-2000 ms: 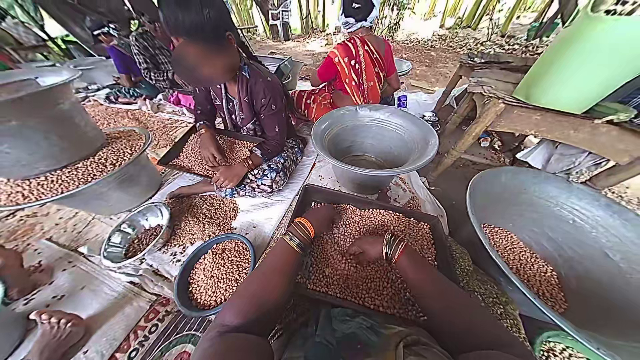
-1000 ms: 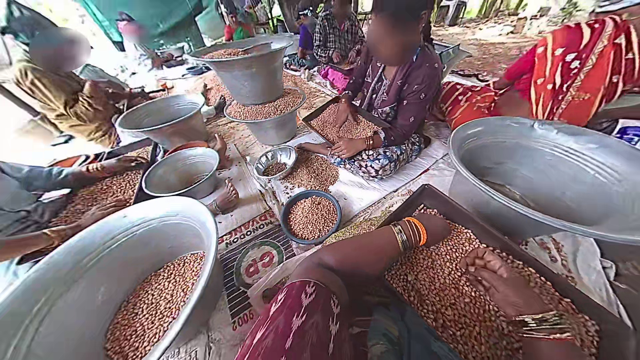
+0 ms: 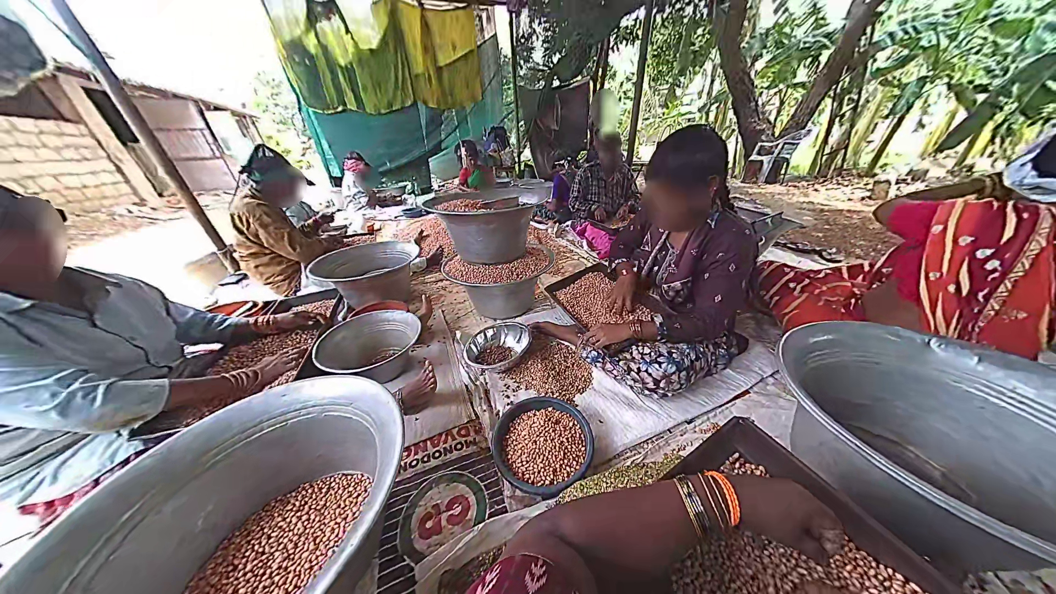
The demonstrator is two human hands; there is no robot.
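Observation:
A dark rectangular tray at lower right holds a layer of shelled reddish-brown peanuts. Over its near part lies my left hand, with gold, dark and orange bangles at the wrist; the fingers curl down at the peanuts, and whether any are pinched is hidden. Of my right hand only a sliver of skin shows at the bottom edge. Left of the tray stands a round dark basin full of peanuts. Beyond the tray's right side is a large, wide metal basin.
A large metal tub with peanuts stands at lower left. A person works at another tray across from me; several others sit around. A small steel bowl, a loose peanut heap and stacked tubs stand ahead.
The view has swung left and up. My right hand, over the peanuts in the earlier frames, is now almost wholly out of view. My left hand has come further over the tray since one second ago.

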